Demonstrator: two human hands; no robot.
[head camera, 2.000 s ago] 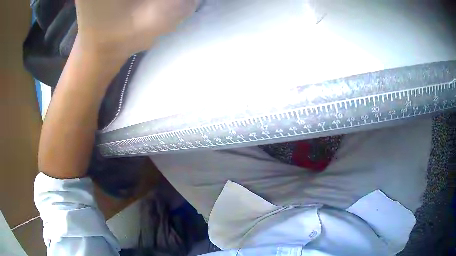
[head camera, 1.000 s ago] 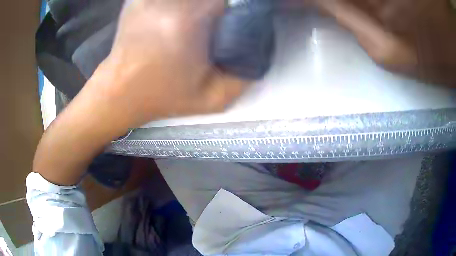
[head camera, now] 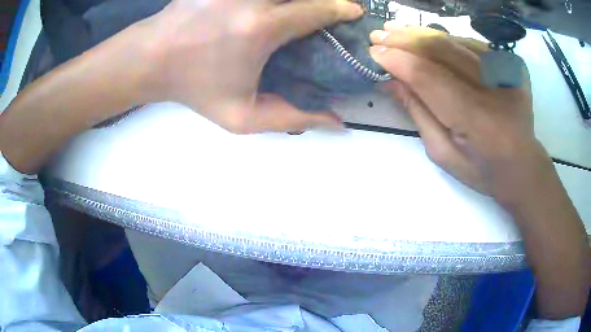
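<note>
Dark grey cloth point(head camera: 301, 71) lies at the top centre of the white machine bed. A silver toothed line point(head camera: 353, 59), probably a zipper, curves along its edge. My left hand point(head camera: 227, 65) is shut on the cloth, fingers on top near the machine and thumb at the near edge. My right hand point(head camera: 453, 97) is at the right end of the toothed line, fingertips on the cloth edge. Small metal parts point(head camera: 379, 8), probably the presser foot area, show between the hands. More dark cloth point(head camera: 97, 26) is bunched at upper left.
A dark grey tab point(head camera: 502, 68) hangs over my right hand. A thin black tool point(head camera: 569, 74) lies at upper right. A measuring tape point(head camera: 291, 253) runs along the near table edge. A blue object point(head camera: 496, 301) is at lower right.
My left hand has moved up and right with the cloth to the machine parts. My right hand has come to the cloth edge. The view has shifted towards the machine.
</note>
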